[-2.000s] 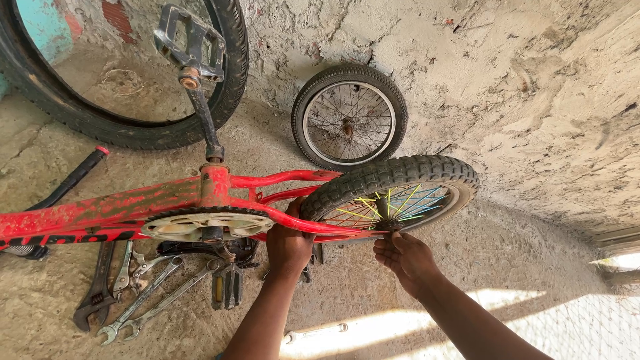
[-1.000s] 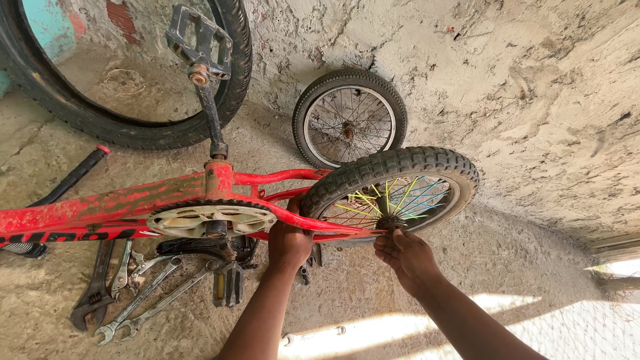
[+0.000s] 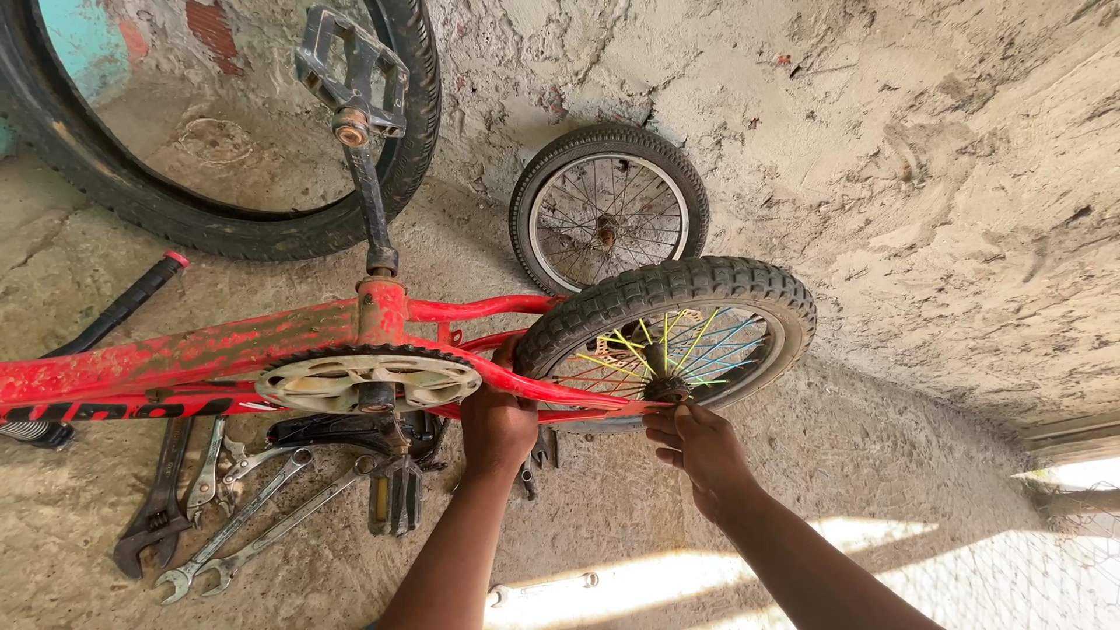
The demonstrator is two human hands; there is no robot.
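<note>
A red bicycle frame (image 3: 262,341) with worn paint lies across the view, its chainring (image 3: 367,381) facing up. At its rear end a wheel with a knobby tire (image 3: 665,289) and coloured spokes sits between the stays. My left hand (image 3: 500,420) grips the stays and tire just behind the chainring; part of its fingers is hidden. My right hand (image 3: 700,446) pinches the dropout end of the frame beside the wheel's hub (image 3: 667,388). The far side of the hub is hidden.
A small spoked wheel (image 3: 608,229) leans on the rough wall, and a large tire (image 3: 201,229) stands at upper left. An adjustable wrench (image 3: 159,516), combination wrenches (image 3: 249,507) and pliers (image 3: 206,472) lie below the frame. Another wrench (image 3: 542,588) lies in the sunlit patch.
</note>
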